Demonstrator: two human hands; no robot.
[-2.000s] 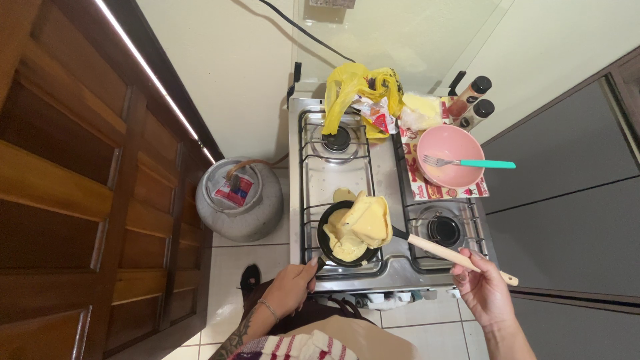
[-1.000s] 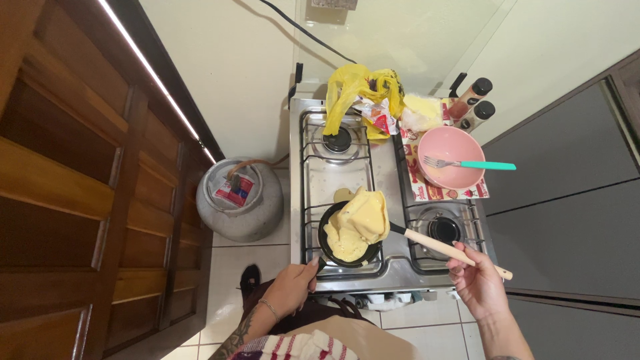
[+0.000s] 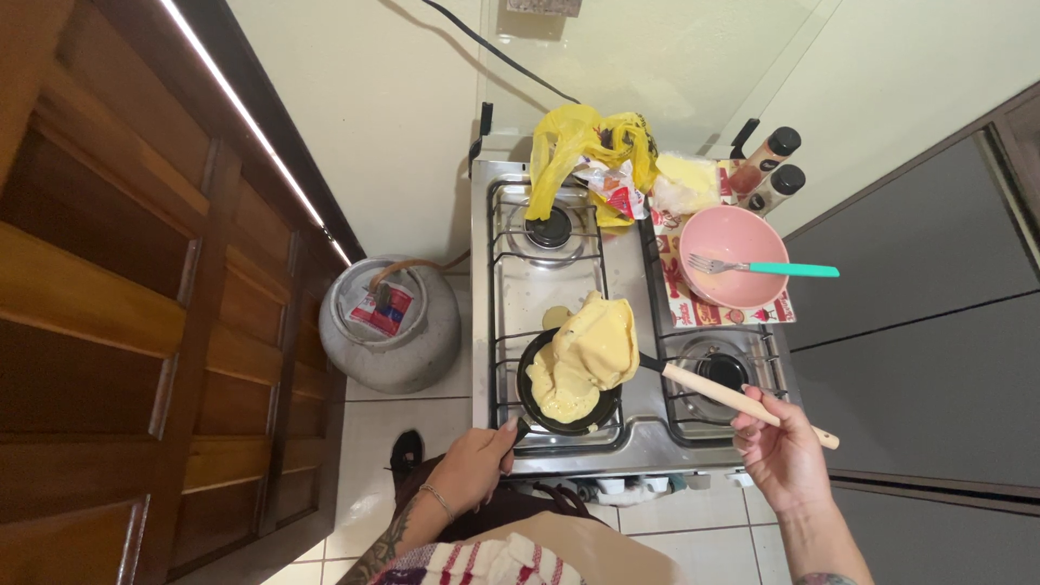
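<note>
My left hand (image 3: 481,461) grips the short black handle of a small black frying pan (image 3: 526,404) on the front left burner. In the pan lies pale yellow egg mixture (image 3: 566,392), partly wet. My right hand (image 3: 772,431) holds the light wooden handle of a spatula (image 3: 715,392) with a black neck. A folded yellow egg sheet (image 3: 599,341) hangs over the spatula's head, which it hides, and its lower part touches the mixture in the pan. A yellow spill (image 3: 556,317) marks the stove just behind the pan.
A pink bowl (image 3: 735,236) with a green-handled fork (image 3: 792,269) across it stands on a patterned cloth at the stove's right. Behind are a yellow plastic bag (image 3: 561,146), a pale yellow block in plastic (image 3: 689,180) and two spice jars (image 3: 776,188). A gas cylinder (image 3: 398,357) stands left.
The folded egg sheet on the spatula has changed shape and hangs lower and more bunched over the pan. My left hand has stayed at the pan handle.
</note>
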